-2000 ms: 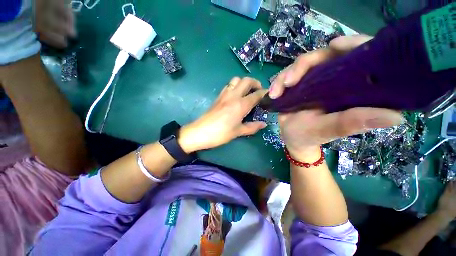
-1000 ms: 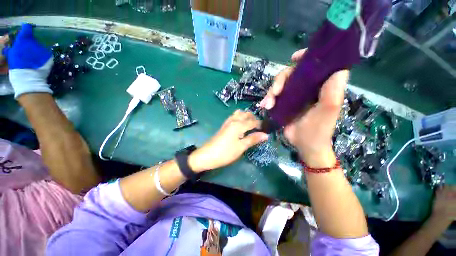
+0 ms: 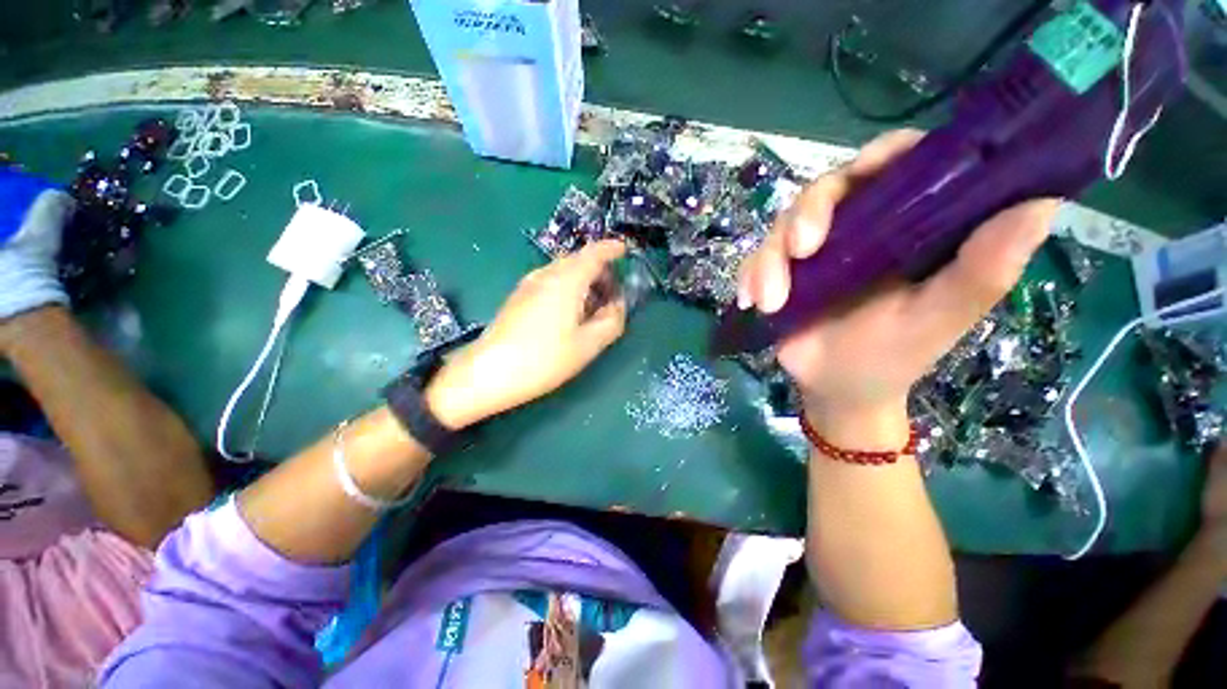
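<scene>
My right hand (image 3: 875, 289) holds the large dark purple electric screwdriver (image 3: 942, 189), its black nose pointing down-left, right of the screw patch. My left hand (image 3: 538, 323) is at the near edge of the upper pile of circuit board modules (image 3: 693, 202); its thumb and fingertips are closed on a small dark-green module (image 3: 633, 279), blurred and partly hidden by the fingers. The loose tiny screws (image 3: 680, 396) lie on the green bench between and below my hands. The screwdriver nose is apart from the module.
Two set-aside modules (image 3: 428, 310) lie by the white adapter (image 3: 316, 244). More modules (image 3: 1002, 390) lie right of my wrist, beside a white cable (image 3: 1076, 404). A blue-and-white box (image 3: 511, 88) stands at the back rail. A neighbour's gloved hand (image 3: 27, 249) is at far left.
My left hand has moved from the screwdriver nose up to the pile's edge, uncovering the screws. Two modules now lie by the adapter, where one lay two seconds ago. The view has shifted.
</scene>
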